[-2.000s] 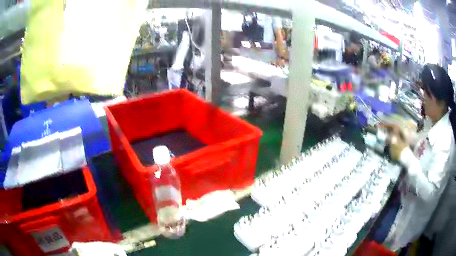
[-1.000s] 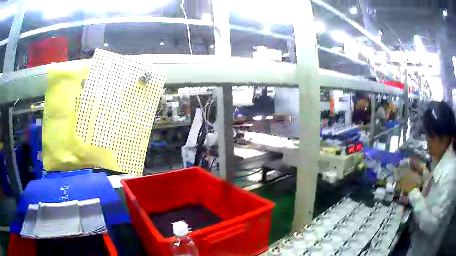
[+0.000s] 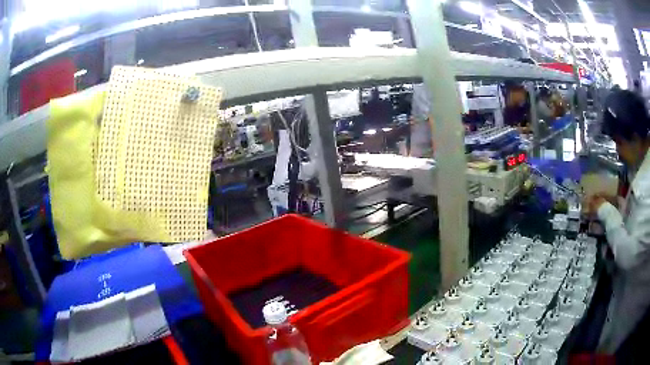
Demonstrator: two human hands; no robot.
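Neither of my hands is in the picture. A deep red crate stands nearest in front of me, open at the top, with dark material on its floor. A clear plastic bottle with a white cap stands at its near side, cut off by the lower edge. To the right, white plug-in adapter units with metal pins on top stand in dense rows on the bench. To the left, white paper sheets lie in front of a blue plastic sheet.
A yellow cloth and a perforated cream sheet hang from a pale rail. A pale post rises behind the adapters. A person in a white coat works at the far right. A beige box with red digits stands behind.
The view tilted up and then slightly down again. The crate and adapters show lower than two seconds ago. The person's head is now bent further down than one second ago.
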